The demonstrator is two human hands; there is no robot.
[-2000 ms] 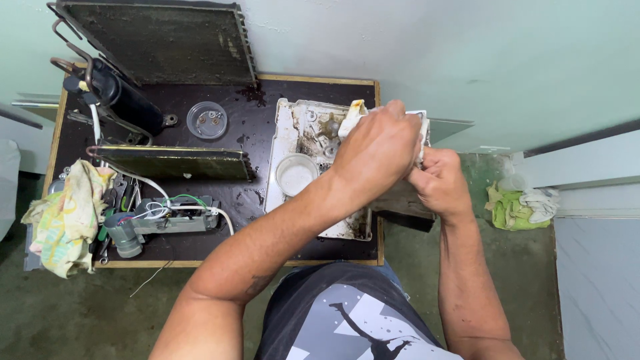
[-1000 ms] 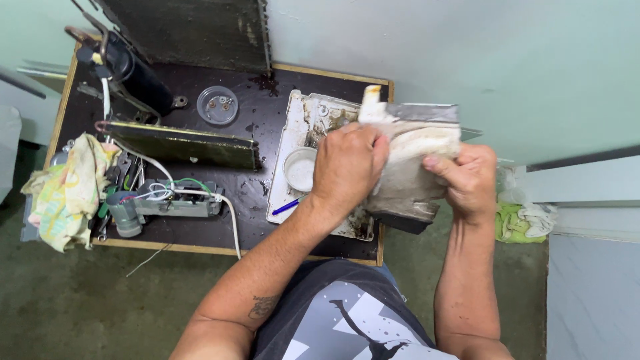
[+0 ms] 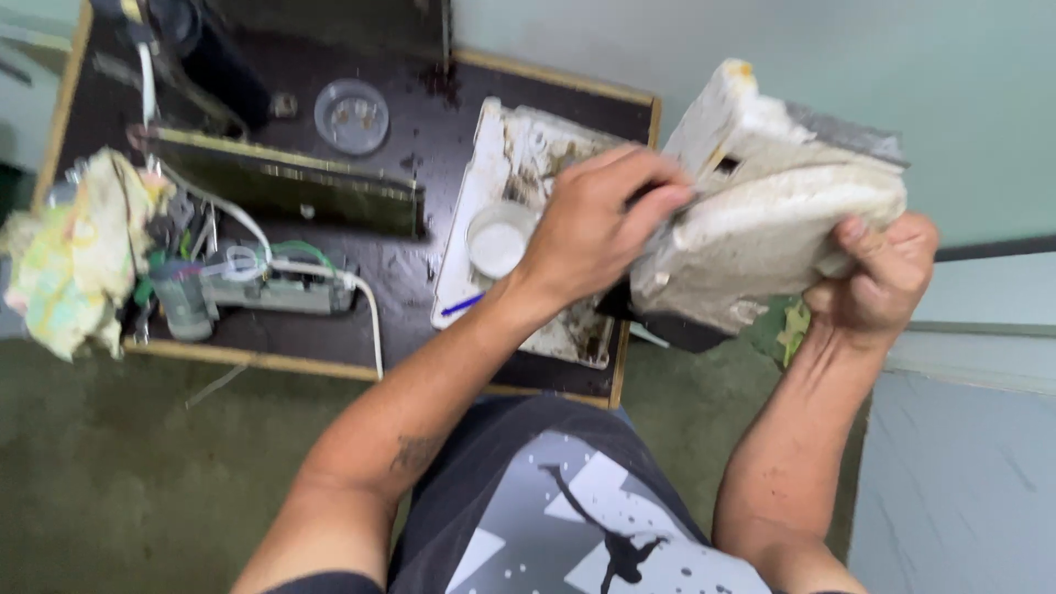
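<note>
A dirty white foam block (image 3: 767,214), with dark grey parts at its edges, is held up off the right end of the table. My right hand (image 3: 879,268) grips its right side, thumb on the near face. Against the block's left edge is my left hand (image 3: 606,219), fingers bent and blurred; whether they pinch anything is hidden. Below my left hand, a stained white plastic panel (image 3: 528,132) lies on the table. On that panel are a round cup with white contents (image 3: 497,239) and a blue pen-like stick (image 3: 462,304).
The dark table (image 3: 396,272) has light wooden edging. It carries a finned heat-exchanger panel (image 3: 289,186), a clear round dish (image 3: 351,115) with small parts, a black cylinder (image 3: 214,70), a wired grey assembly (image 3: 280,289) and a crumpled cloth (image 3: 78,256). A wall stands behind.
The foam block has been lifted and turned, so more of its white top shows. My left hand has shifted to its left edge. My right hand stays on its right side.
</note>
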